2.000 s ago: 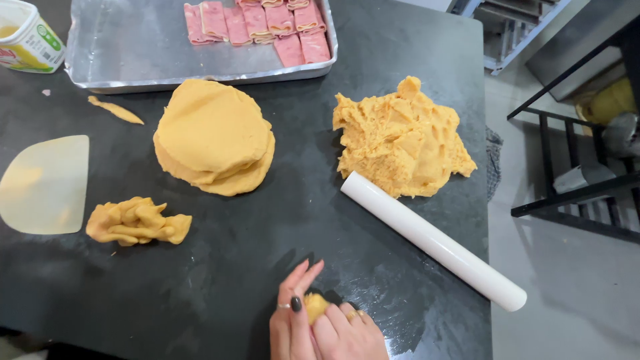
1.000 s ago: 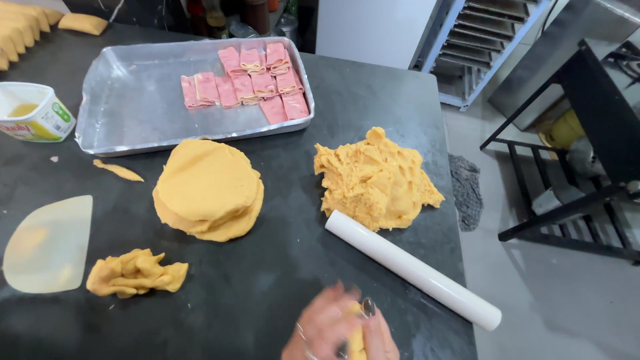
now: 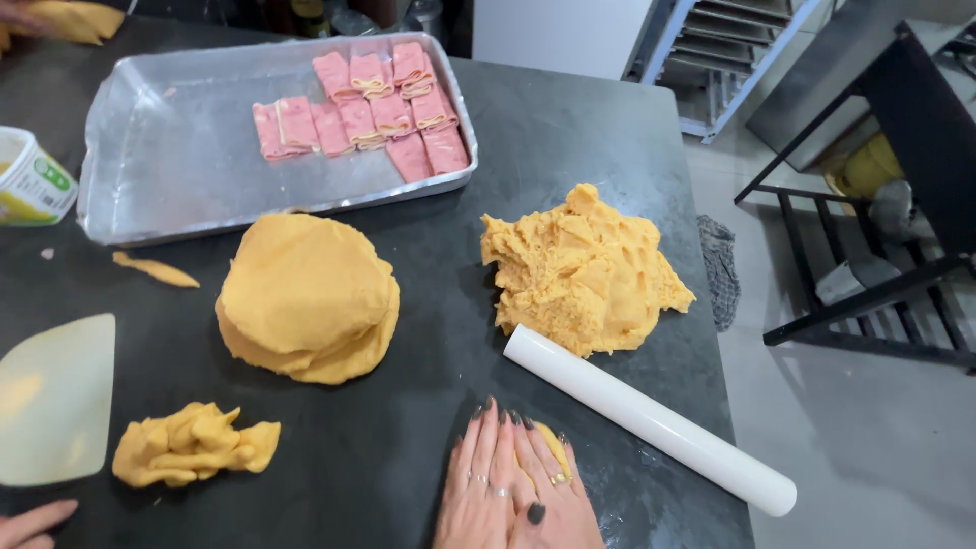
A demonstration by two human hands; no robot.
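My left hand (image 3: 479, 484) and my right hand (image 3: 550, 484) lie flat side by side at the bottom centre, fingers stretched forward. Under them is a small piece of yellow-orange dough (image 3: 555, 450), mostly covered, showing between the hands and past the right fingers. A white rolling pin or tube (image 3: 648, 419) lies diagonally to their right, its upper end touching a rough dough mound (image 3: 591, 274). Left of the mound sits a smooth stack of flattened dough (image 3: 309, 293). Crumpled dough scraps (image 3: 197, 446) lie further left, beside a translucent dough scraper (image 3: 57, 404).
A metal baking tray (image 3: 175, 221) holds folded ham slices with pale layers (image 3: 374, 107). A plastic tub (image 3: 34, 179) and a dough strip (image 3: 156, 269) are at the left. Another person's fingers (image 3: 38, 522) reach in at lower left. The dark worktop's edge (image 3: 705, 290) runs along the right.
My hands have gone from being bunched around the small dough piece to lying flat over it. Another person's fingers have come into view at the lower left.
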